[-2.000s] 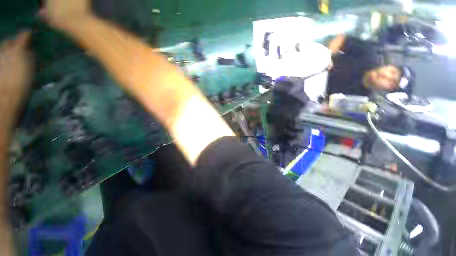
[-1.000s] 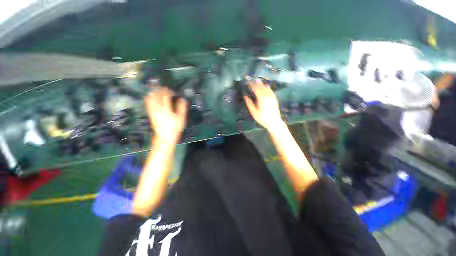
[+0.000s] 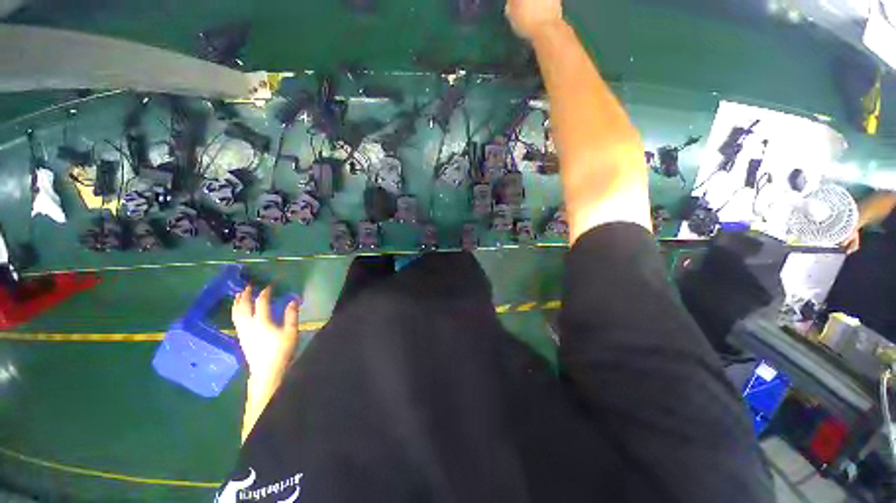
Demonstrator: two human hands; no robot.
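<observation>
Many small black corded units (image 3: 271, 205) lie in uneven rows along the near edge of the green bench (image 3: 295, 253), with thin black leads trailing behind them. My right hand (image 3: 535, 14) is at the top edge of the picture, stretched far across the bench, partly cut off; I cannot tell whether it holds anything. My left hand (image 3: 265, 319) is below the bench edge, over the blue stool (image 3: 196, 359), with its fingers apart and nothing in it.
A crumpled white cloth (image 3: 45, 194) and a yellow patch (image 3: 94, 184) lie at the left. A red stool (image 3: 44, 298) stands below them. A white sheet (image 3: 722, 192) with black units and a round fan (image 3: 823, 214) are at the right. A person's hand (image 3: 872, 210) shows beside the fan.
Both hands were over the units. My left hand has drawn back below the bench edge, and my right arm has stretched forward to the far side. The view has shifted and sharpened.
</observation>
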